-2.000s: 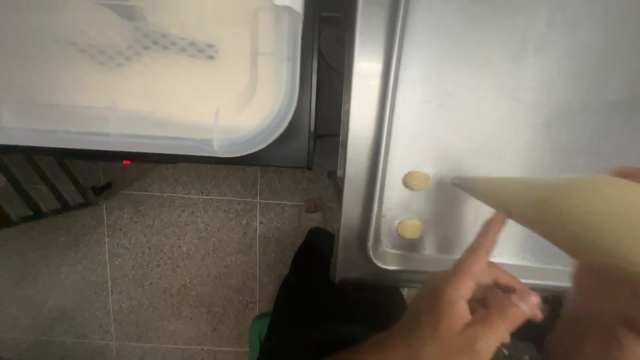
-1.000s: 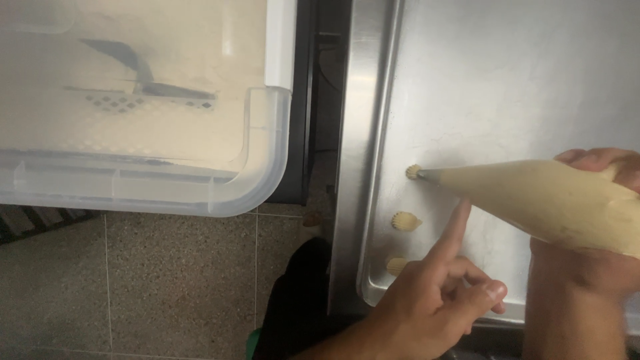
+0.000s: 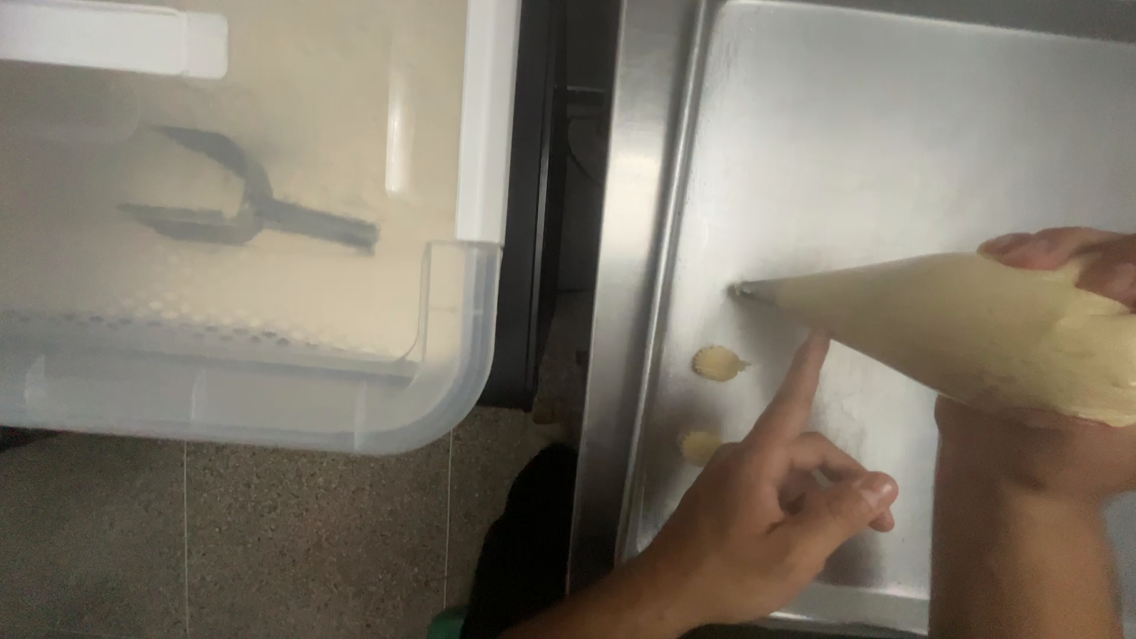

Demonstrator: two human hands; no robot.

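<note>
A piping bag (image 3: 932, 328) full of pale yellow dough or batter lies across the right side, its metal nozzle pointing left and low over a metal tray (image 3: 852, 160). My right hand (image 3: 1056, 355) grips the bag's wide end. Below the nozzle, my left hand (image 3: 781, 497) has its index finger stretched out against the underside of the bag, the other fingers curled and holding nothing. Just at the nozzle tip there is a little of the mixture. Two piped mounds show on the tray: one ridged mound (image 3: 719, 363) and a lower mound (image 3: 699, 446), partly behind my left hand.
To the left stands a clear plastic bin (image 3: 426, 390) with a white latch, and a scoop (image 3: 257, 204) shows through it above pale contents. A dark gap separates bin and tray. Speckled floor tiles (image 3: 311, 532) lie below.
The nozzle and both hands have moved up the tray, away from its near edge. A ridged mound now sits where the nozzle was one second ago.
</note>
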